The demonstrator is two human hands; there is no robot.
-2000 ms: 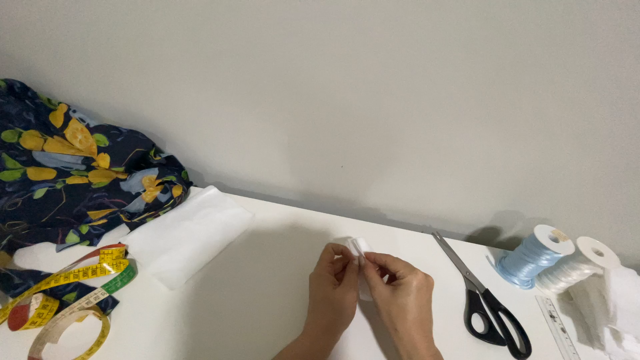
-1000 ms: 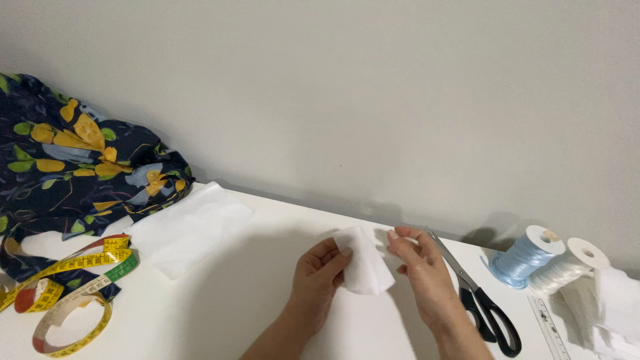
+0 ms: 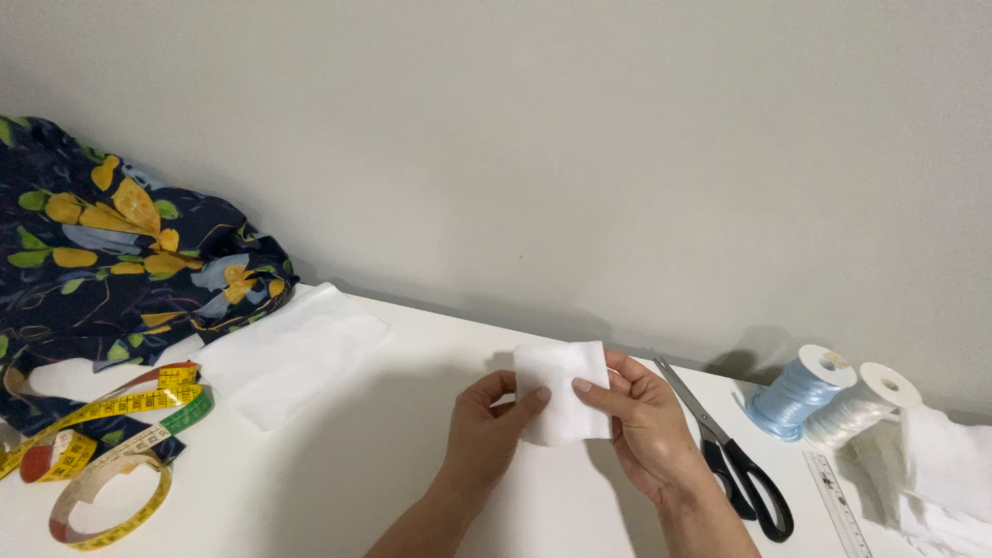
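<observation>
A small, roughly rectangular piece of white fabric (image 3: 562, 372) is held up above the white table, spread between both hands. My left hand (image 3: 496, 426) grips its left edge, thumb on the front face and fingers behind. On the right edge, my right hand (image 3: 647, 418) pinches it the same way, with its fingers partly hidden behind the cloth. Fabric scissors with black handles (image 3: 728, 446) lie just right of my right hand, partly covered by the forearm.
Left: navy fruit-print fabric (image 3: 139, 256), a larger white cloth (image 3: 291, 360), a coiled measuring tape (image 3: 159, 403). Right: a light blue ribbon spool (image 3: 802, 391), a white spool (image 3: 860, 403), a clear ruler (image 3: 837, 504) and stacked white cloth (image 3: 945, 465). A grey wall (image 3: 527, 155) stands behind the table (image 3: 349, 473).
My right hand, apart from the white fabric one second ago, now grips its right edge. The piece, bunched between the fingers two seconds ago, is now spread flat and faces the camera.
</observation>
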